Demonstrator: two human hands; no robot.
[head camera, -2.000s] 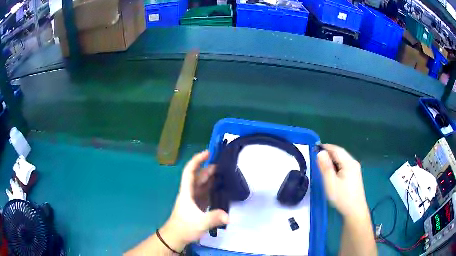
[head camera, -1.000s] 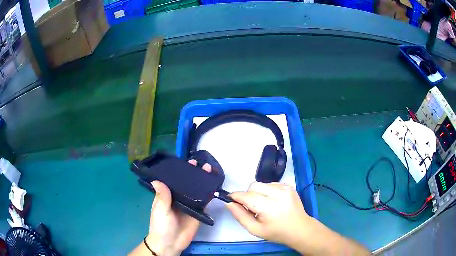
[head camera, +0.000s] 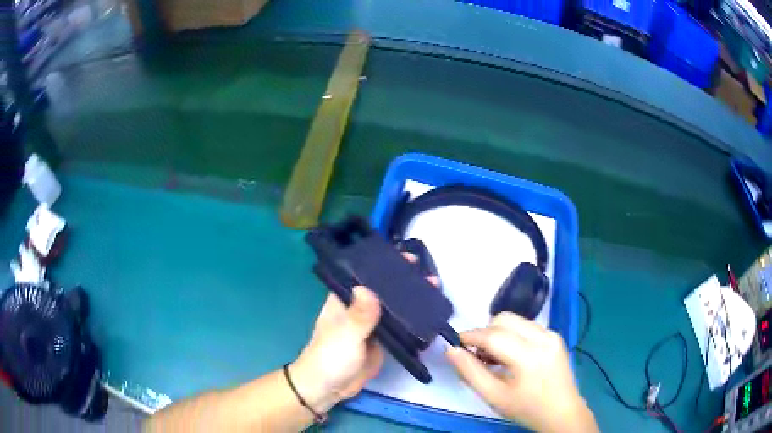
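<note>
My left hand (head camera: 347, 342) holds the black charging stand (head camera: 394, 287), its two slabs partly open, above the left part of the blue tray (head camera: 575, 254). My right hand (head camera: 516, 368) holds the plug end of the black test power cable (head camera: 451, 336) at the stand's lower right end; whether it is fully seated cannot be told. The black headphones (head camera: 521, 221) lie on the white tray liner (head camera: 465, 254), one ear cup partly hidden behind the stand. The small black adapter is not visible.
A yellow-brown stop bar (head camera: 326, 135) lies angled across the belt. A black fan (head camera: 38, 342) stands at lower left. Looped cable (head camera: 647, 355), a white power strip (head camera: 719, 326) and a DC power supply (head camera: 753, 397) are at right. Blue crates (head camera: 686, 42) stand beyond.
Since two seconds ago, my right hand has brought the plug from the tray's right side to the stand, which has come up above the tray. Since one second ago, the view has shifted; both hands keep their holds.
</note>
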